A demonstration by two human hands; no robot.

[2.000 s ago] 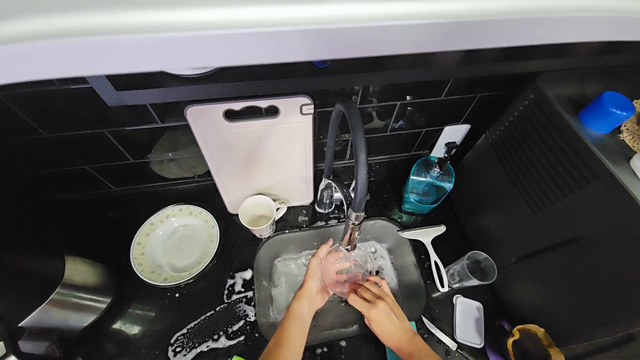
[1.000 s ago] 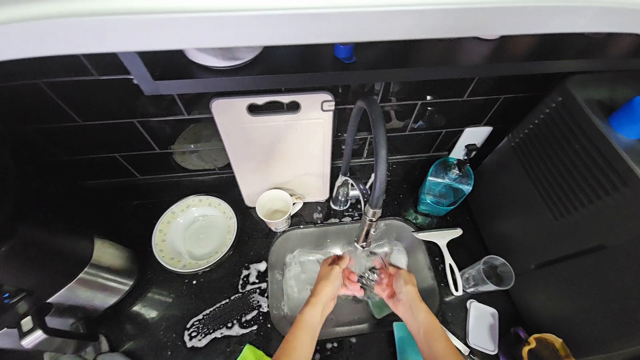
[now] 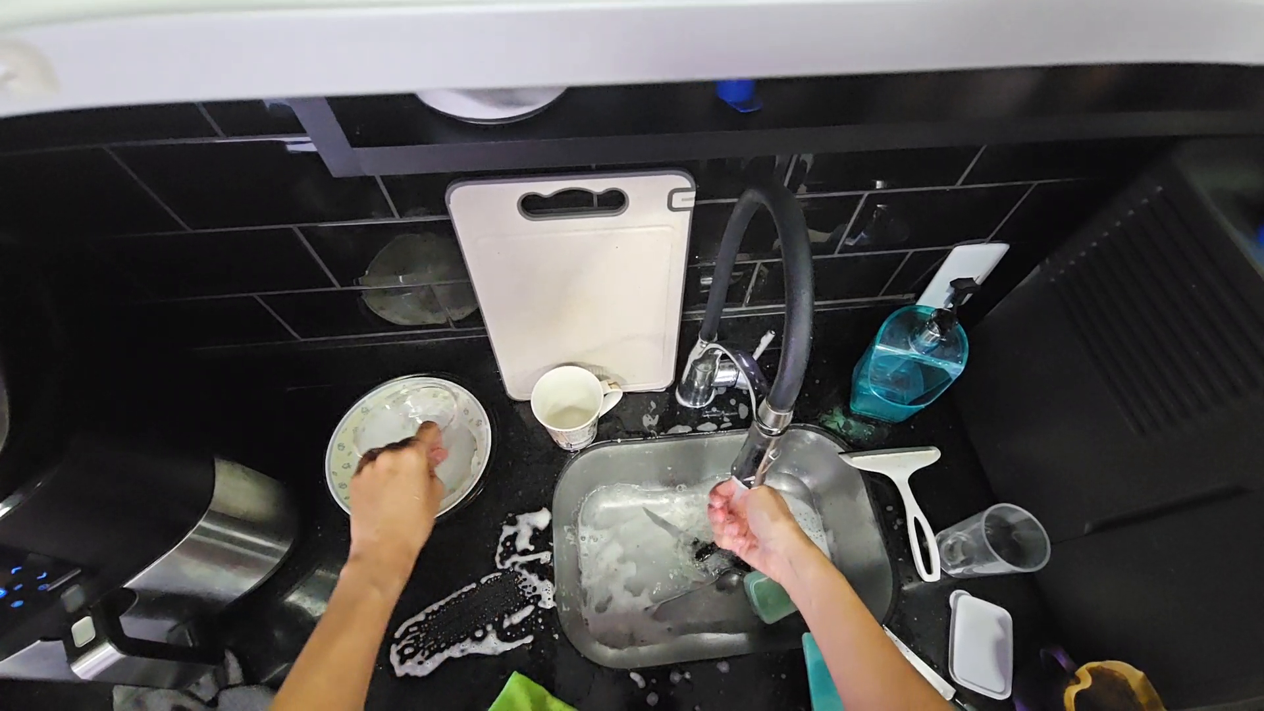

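Note:
My left hand (image 3: 400, 489) is over the patterned plate (image 3: 341, 454) left of the sink, its fingers at a clear glass dish (image 3: 420, 405) lying on the plate; whether they still grip it is hard to tell. My right hand (image 3: 746, 518) is under the spout of the black hose faucet (image 3: 795, 286), fingers curled with a small white thing between them, too hidden to name. Below it the metal sink (image 3: 573, 602) contains suds, a knife (image 3: 667, 523) and a green-tinted container (image 3: 772, 596).
A white mug (image 3: 568, 400) stands before an upright cutting board (image 3: 583, 286). Right of the sink are a teal soap bottle (image 3: 908, 365), a white squeegee (image 3: 904, 474), a clear cup (image 3: 997, 541) and a white lid (image 3: 981, 645). Foam (image 3: 464, 622) lies left of the sink.
My left hand has moved left from the sink to the plate, where the clear dish now lies. Both hands were together under the faucet before; my right hand remains there.

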